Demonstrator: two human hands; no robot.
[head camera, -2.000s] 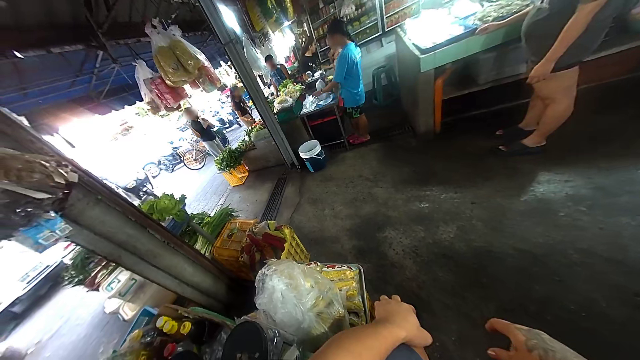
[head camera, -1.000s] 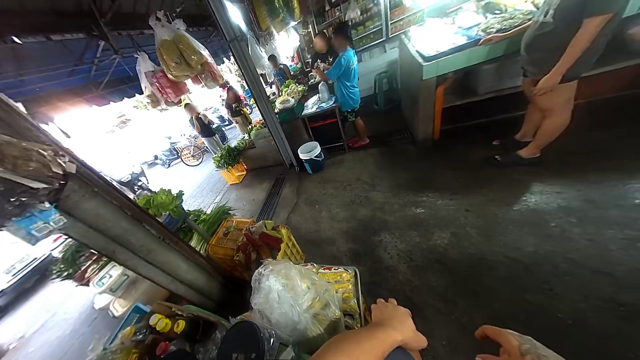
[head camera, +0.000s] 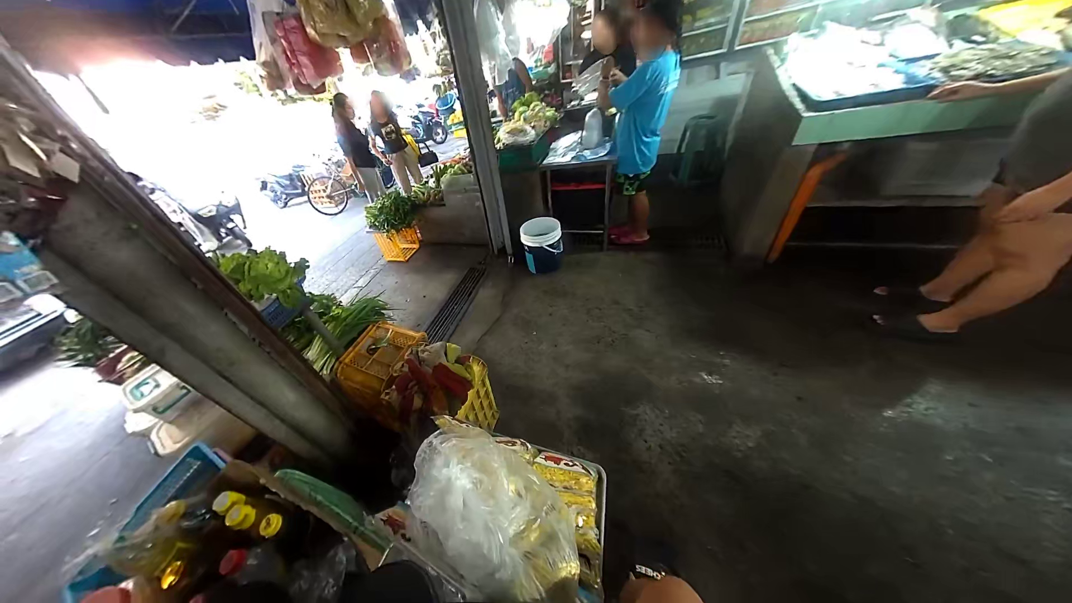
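Observation:
Neither of my hands can be made out in the head view. A small patch of bare skin shows at the bottom edge beside dark cloth bearing writing; which body part it is, I cannot tell. Just left of it, a clear plastic bag lies bunched on a metal-rimmed tray with yellow packets. Bottles with yellow caps stand in a blue crate at the lower left.
Yellow crates sit by a slanted metal post. A white-and-blue bucket stands on the concrete floor. A person in a blue shirt is at a stall table; another person's legs are by a green-edged counter.
Both my hands, seen at the bottom in the earlier frames, are out of view. The view has shifted somewhat. Two people outside by the bicycle stand closer together.

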